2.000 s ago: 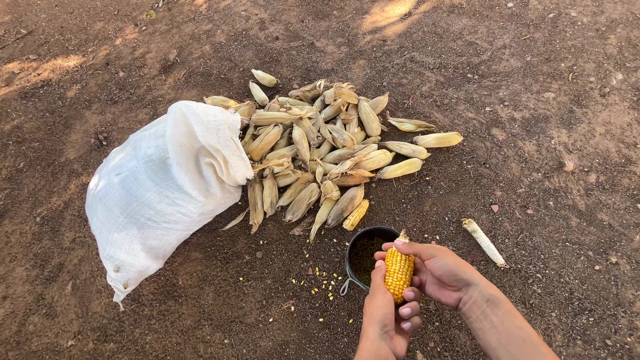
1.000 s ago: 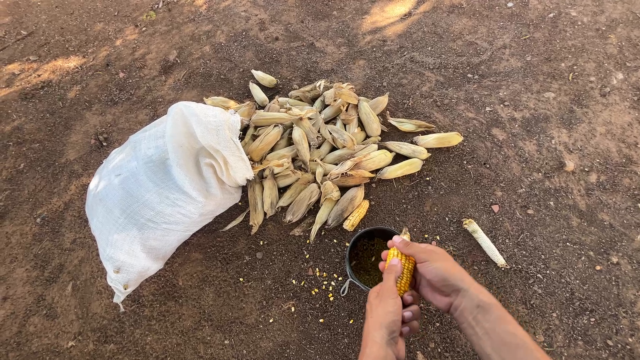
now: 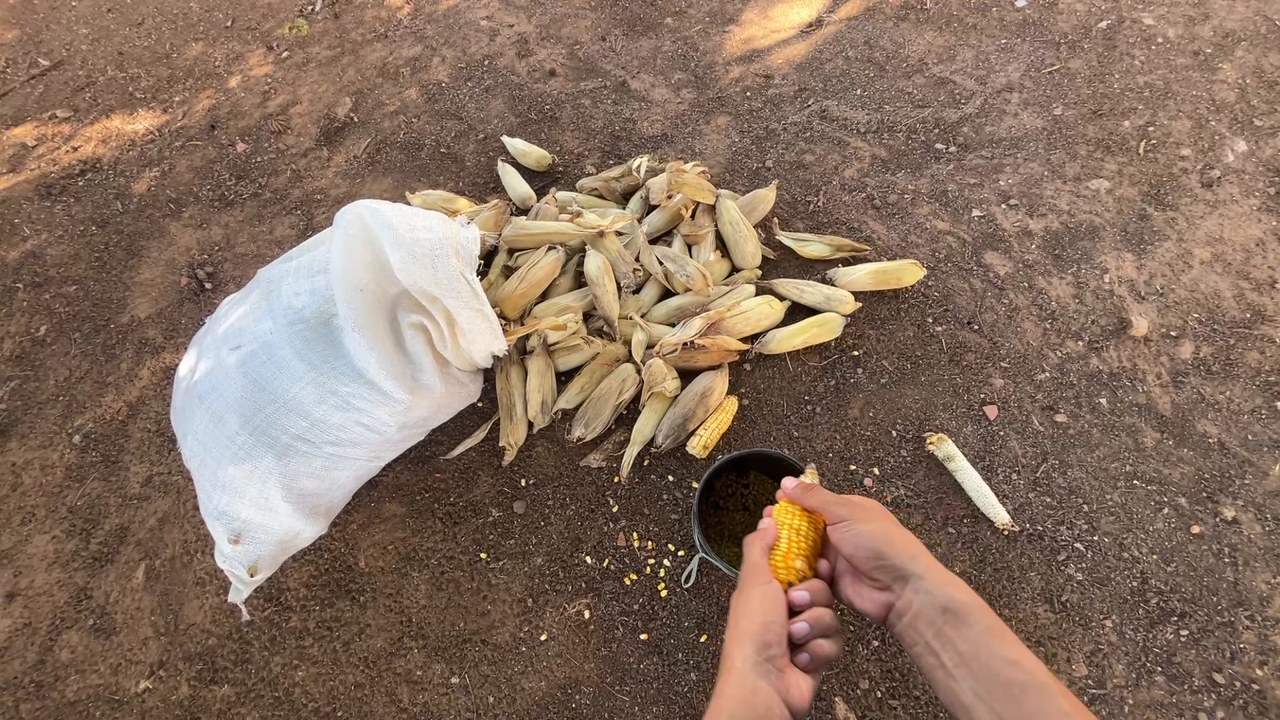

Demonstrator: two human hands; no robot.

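A husked ear of yellow corn [image 3: 796,543] is held between my two hands at the lower right of centre. My left hand [image 3: 780,630] wraps its lower end, with the thumb along its side. My right hand [image 3: 868,545] grips the upper end, its thumb near the tip. Just behind and left of the ear stands a dark round pot [image 3: 703,520] with a wire handle, partly hidden by my hands; loose kernels lie inside it. Several kernels [image 3: 648,567] are scattered on the soil left of the pot.
A heap of corn ears in dry husks [image 3: 640,290] lies beyond the pot, by the mouth of a full white woven sack [image 3: 320,370]. One husked yellow ear [image 3: 712,427] rests at the heap's near edge. A bare corncob [image 3: 970,481] lies on the dirt ground [image 3: 1130,600] at right.
My hands have shifted slightly on the ear and its tilt has varied a little; both still hold it beside the pot. The sack, the heap and the bare cob have not moved.
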